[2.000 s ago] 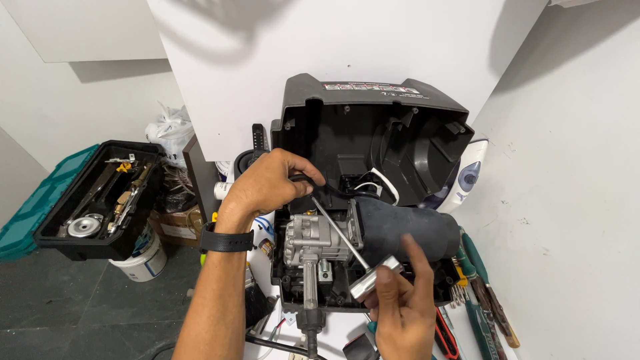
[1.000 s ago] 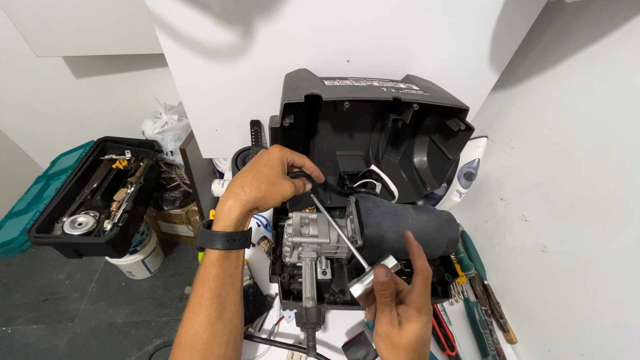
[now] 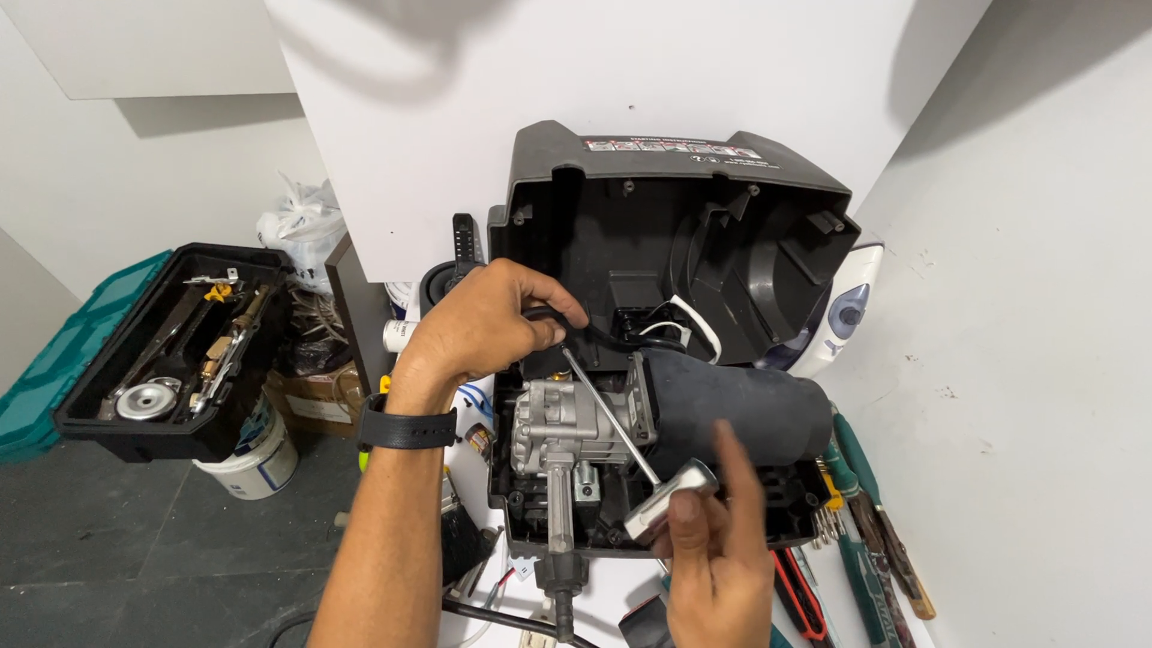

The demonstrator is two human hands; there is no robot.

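Note:
My left hand (image 3: 490,315) pinches a black cable (image 3: 612,337) close to the tip of a T-handled metal driver (image 3: 612,414). The driver's handle lies in my right hand (image 3: 720,558), whose index finger is raised and blurred. The driver's shaft slants across the metal pump body (image 3: 576,418), which adjoins a dark cylindrical motor housing (image 3: 742,405). Both sit in the lower shell of a pressure washer. Behind stands its black plastic cover (image 3: 684,207), hollow side toward me, with white wires (image 3: 697,324) inside. What the driver's tip touches cannot be told.
An open toolbox (image 3: 171,351) with tools stands at left over a white bucket (image 3: 252,459). Green-handled tools (image 3: 859,540) and red-and-black pliers (image 3: 798,594) lie at right. A steam iron (image 3: 841,310) is behind the cover. A brush (image 3: 463,531) lies beside my left forearm.
My right index finger shifts slightly around the driver's handle. My left hand stays at the cable, and the machine has not moved.

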